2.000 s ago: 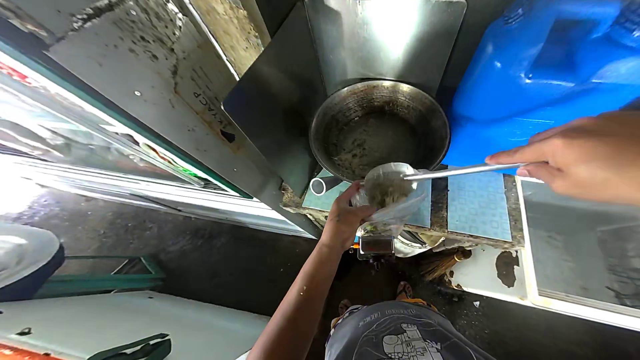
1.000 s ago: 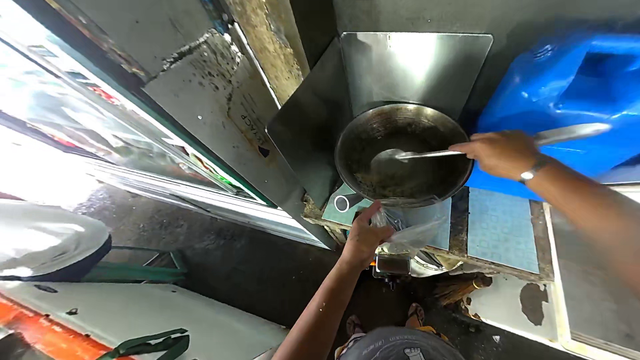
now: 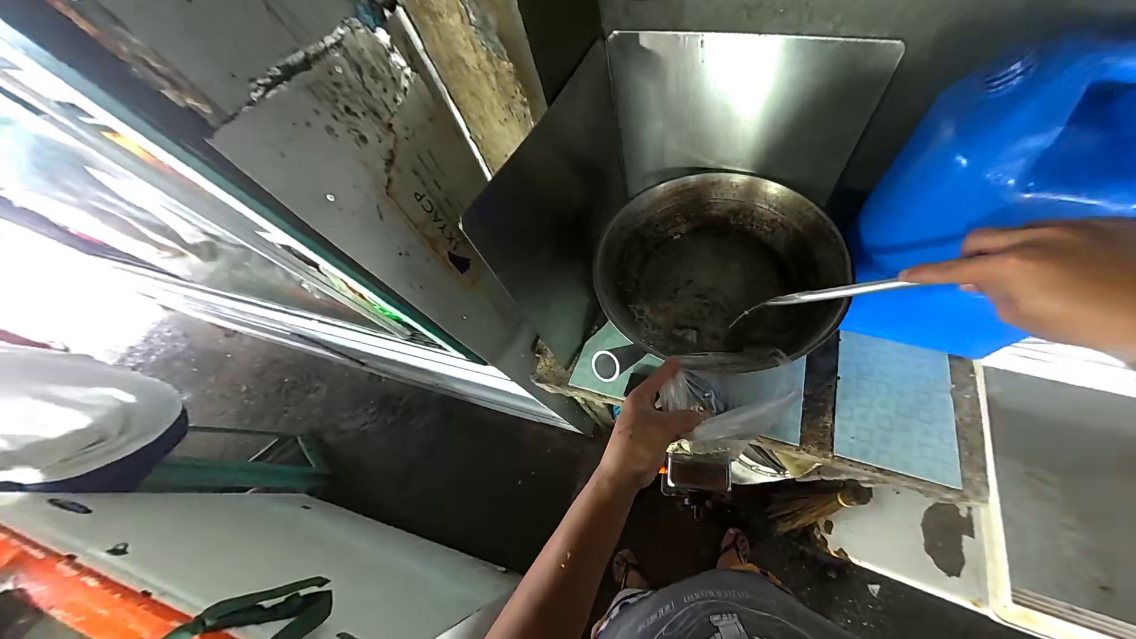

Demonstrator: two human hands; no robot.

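My right hand [image 3: 1034, 271] grips the handle of a metal ladle [image 3: 830, 293]. The ladle's head rests low inside a round, darkened metal pan [image 3: 723, 257], near its right front side. Some wet residue shows on the pan's bottom; how much food is in it I cannot tell. My left hand [image 3: 652, 426] holds a clear plastic bag [image 3: 750, 413] at the pan's near rim, with the bag's mouth spread. Something lies in the bag beside my fingers, too unclear to name.
Metal sheets [image 3: 745, 106] stand behind and left of the pan. A large blue plastic jug [image 3: 985, 195] is at right. Blue tiles [image 3: 896, 408] cover the ledge. A straw broom [image 3: 812, 506] lies below, near my feet. At far left is a person in a white shirt [image 3: 80, 413].
Two seconds ago the ladle was at the mouth of the bag, with food in view there. One second ago it was in the pan, where it still is, now nearer the right front side.
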